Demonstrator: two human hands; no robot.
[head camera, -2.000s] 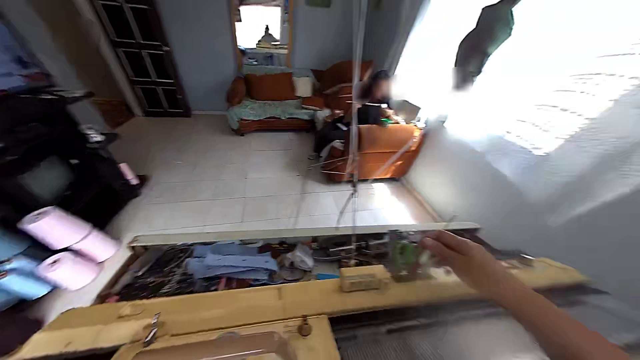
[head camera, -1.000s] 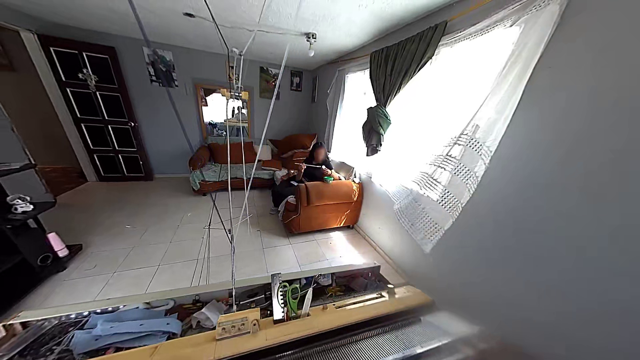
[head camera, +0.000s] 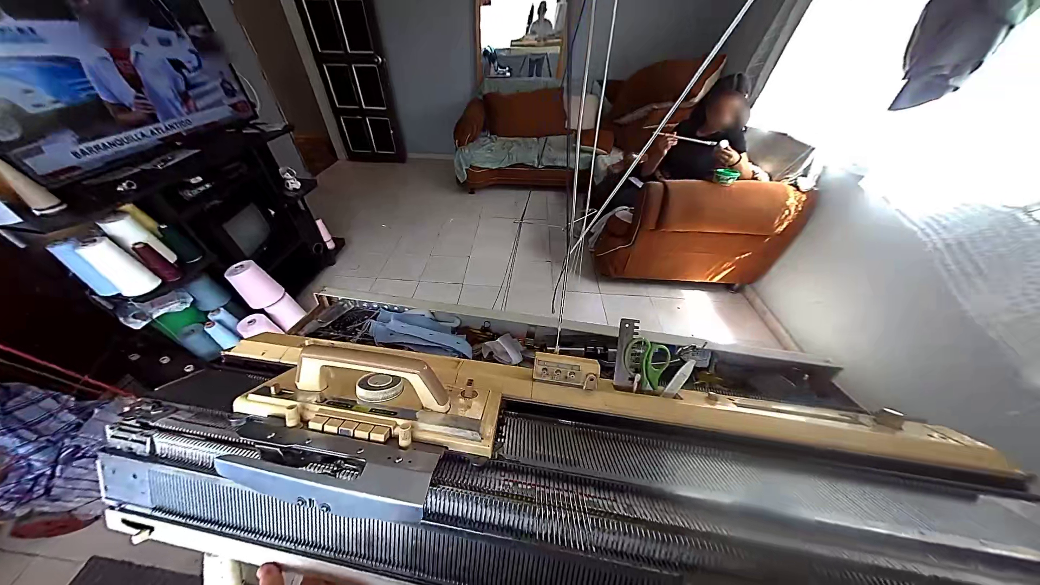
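A knitting machine (head camera: 569, 471) with two beds of needles crosses the view. On its left part sits the beige carriage (head camera: 370, 398), with its handle and a round dial. A fingertip of my left hand (head camera: 270, 575) shows at the bottom edge, by the machine's white front rail; the rest of that hand is hidden. My right hand is out of view. Behind the beds, green-handled scissors (head camera: 650, 366) stand in the tool tray (head camera: 487, 313), beside a notched metal piece (head camera: 627, 353). Yarn strands (head camera: 597, 122) run down toward the small beige block (head camera: 566, 370) on the back rail.
Cones of yarn (head camera: 118, 264) fill a shelf at the left, below a television (head camera: 106, 73). A person (head camera: 703, 146) sits on an orange armchair (head camera: 715, 231) beyond the machine, holding thin sticks and a green item. Plaid cloth (head camera: 49, 447) lies at the lower left.
My right hand, over the tool tray in the oldest frame, is out of view now. A fingertip has appeared at the bottom edge. The view has swung left and down since one second ago.
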